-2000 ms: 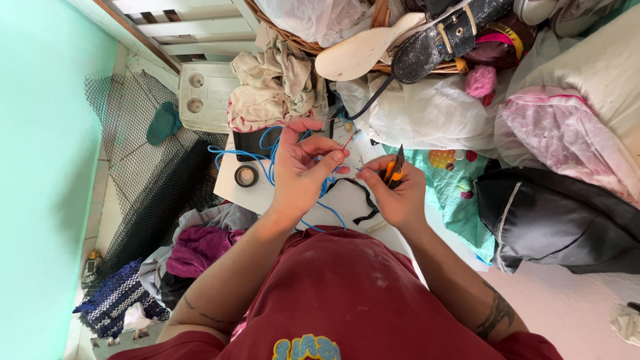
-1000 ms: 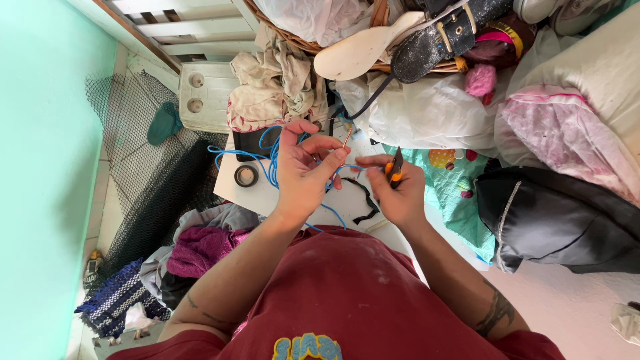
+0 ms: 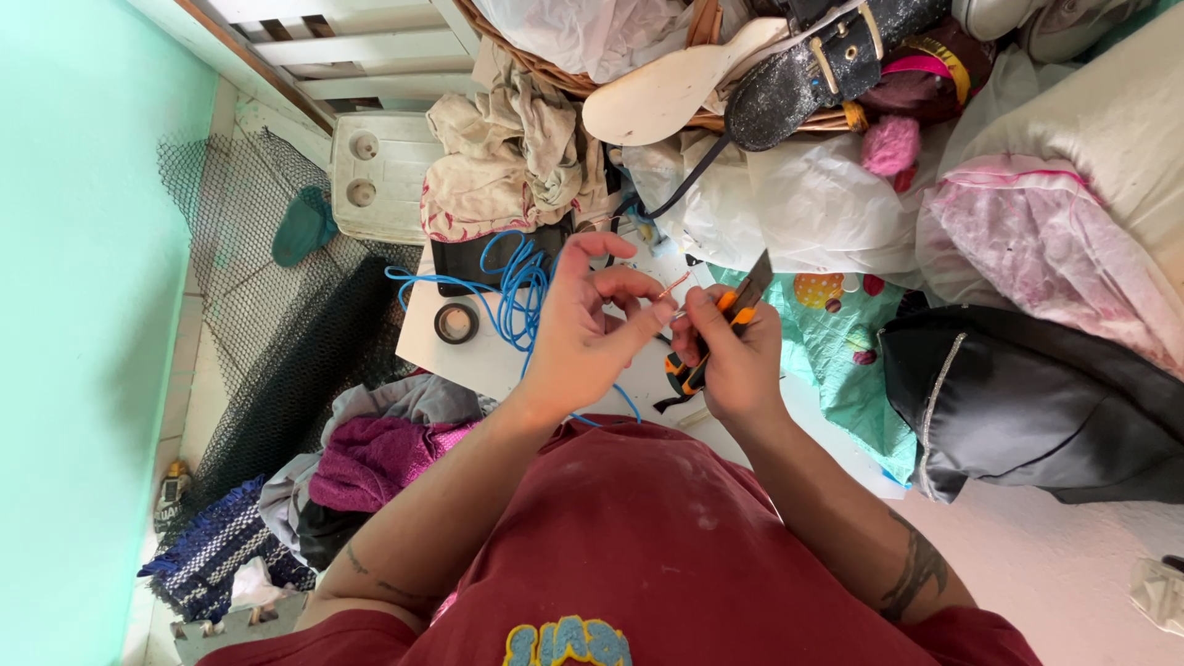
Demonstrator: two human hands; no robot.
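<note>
Between its thumb and fingers my left hand (image 3: 601, 324) pinches a wire, whose bare copper strands (image 3: 673, 285) stick up past the fingertips. A utility knife (image 3: 717, 338) with an orange and black handle is held in my right hand (image 3: 731, 347), its dark blade pointing up and away. The right fingertips almost meet the left ones at the wire; whether they touch it is hard to tell. Blue cable (image 3: 518, 301) lies in loose loops beside and behind my left hand, with one strand curving down near the shirt. A roll of black tape (image 3: 456, 323) lies left of the cable.
Under the hands is a white board (image 3: 421, 319). Beyond it lie a crumpled beige cloth (image 3: 499, 157) and white plastic bags (image 3: 786, 203). Black mesh (image 3: 296, 370) and a purple cloth (image 3: 379, 462) are at left. A black bag (image 3: 1045, 416) and teal fabric (image 3: 842, 351) are at right.
My right hand has turned, so more of the knife handle shows, and its fingertips have come closer to my left ones. The left hand has stayed in about the same place.
</note>
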